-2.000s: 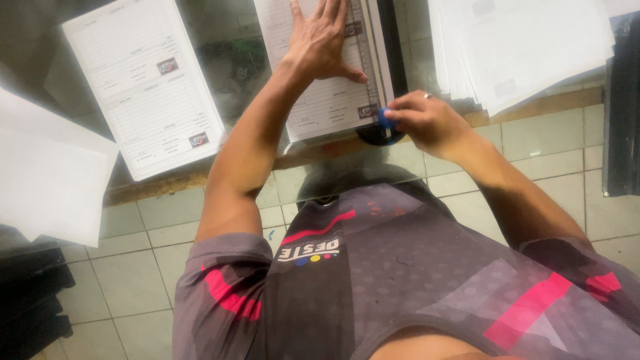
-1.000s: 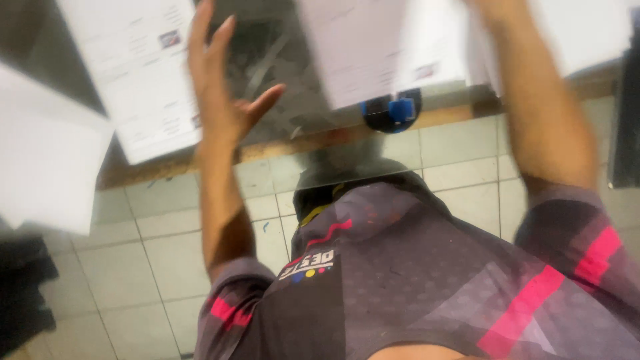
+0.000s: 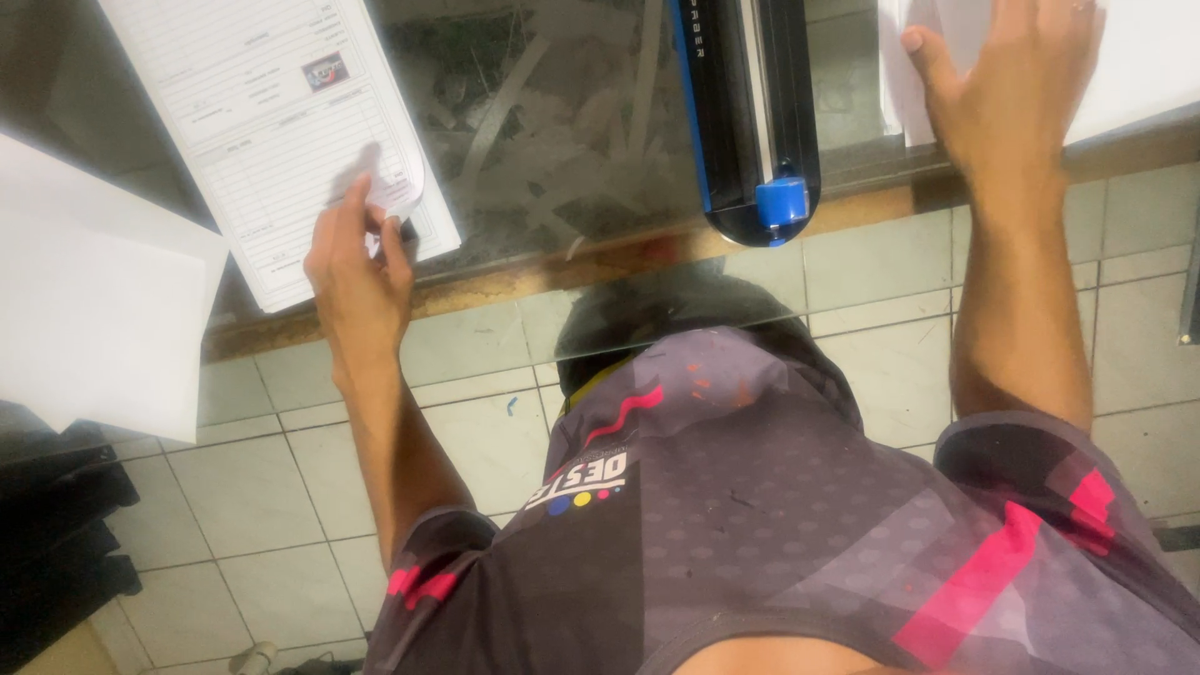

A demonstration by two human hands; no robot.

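Note:
My left hand (image 3: 361,262) pinches the curled near corner of the top sheet on a stack of printed forms (image 3: 281,159). My right hand (image 3: 1008,94) lies with fingers spread on a stack of white paper (image 3: 1144,66) at the right; its fingertips pass out of the frame. Between the hands a black rotary paper trimmer (image 3: 727,122) with a blue side edge rests on the glass tabletop. Its blue cutter slide (image 3: 782,202) sits at the near end of the metal rail.
Loose white sheets (image 3: 94,291) overhang the table at the left. Paper offcuts (image 3: 525,112) show through or on the glass near the trimmer. The table's wooden edge (image 3: 487,286) runs close to my body. Black stacked objects (image 3: 66,525) stand at the lower left.
The printed sheet under my hand at the trimmer is no longer there. My right hand has moved from the blue slide to the right stack; my left hand has moved to the left stack's corner.

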